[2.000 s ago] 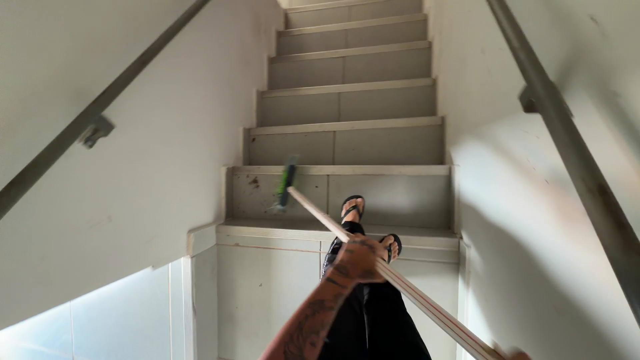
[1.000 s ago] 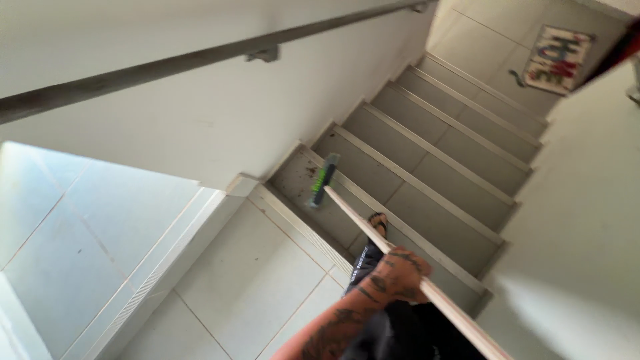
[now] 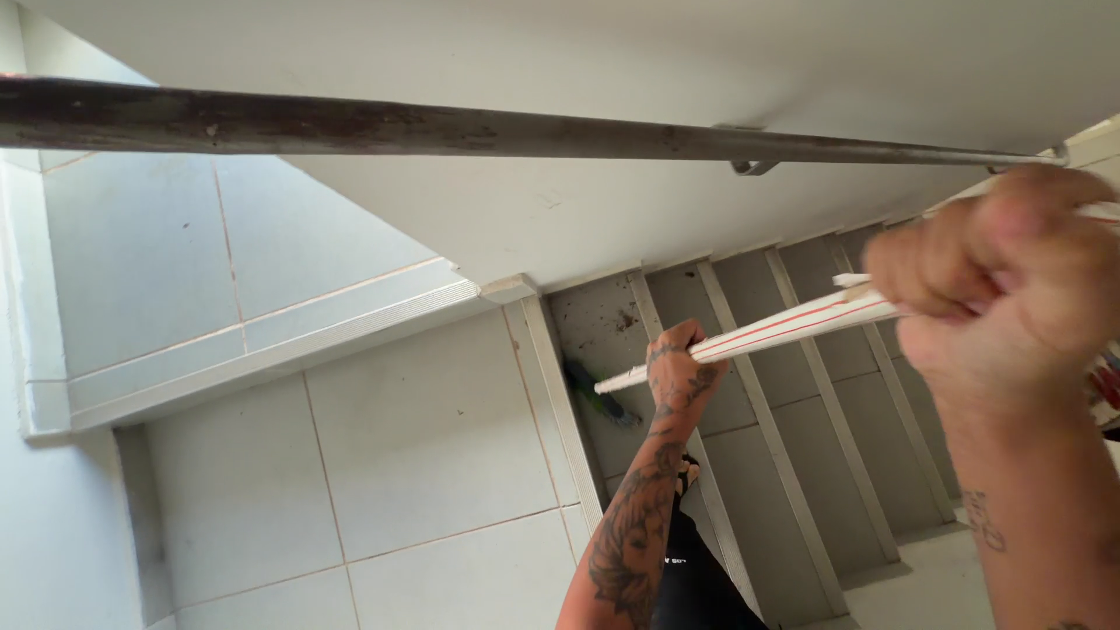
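A long white broom handle with red stripes (image 3: 787, 325) slants across the right half. My left hand (image 3: 684, 363) grips its lower part, and my right hand (image 3: 997, 254), nearer the camera and slightly blurred, is closed around its upper part. The dark broom head with green bits (image 3: 599, 392) rests on a grey stair tread (image 3: 582, 328), close to the landing edge and partly behind the handle. Dark dirt (image 3: 625, 320) lies on that same tread, beyond the broom head.
A worn metal handrail (image 3: 420, 129) crosses the upper view along the white wall (image 3: 542, 210). Several stair steps (image 3: 805, 429) descend to the right. A tiled landing (image 3: 420, 437) lies left, with another tiled step (image 3: 157, 262) beyond it. My sandalled foot (image 3: 689, 472) is on the stairs.
My right hand has come into view, high on the handle. The broom head now lies nearer the landing edge, away from the dirt it was beside. The view has turned and tilted downward.
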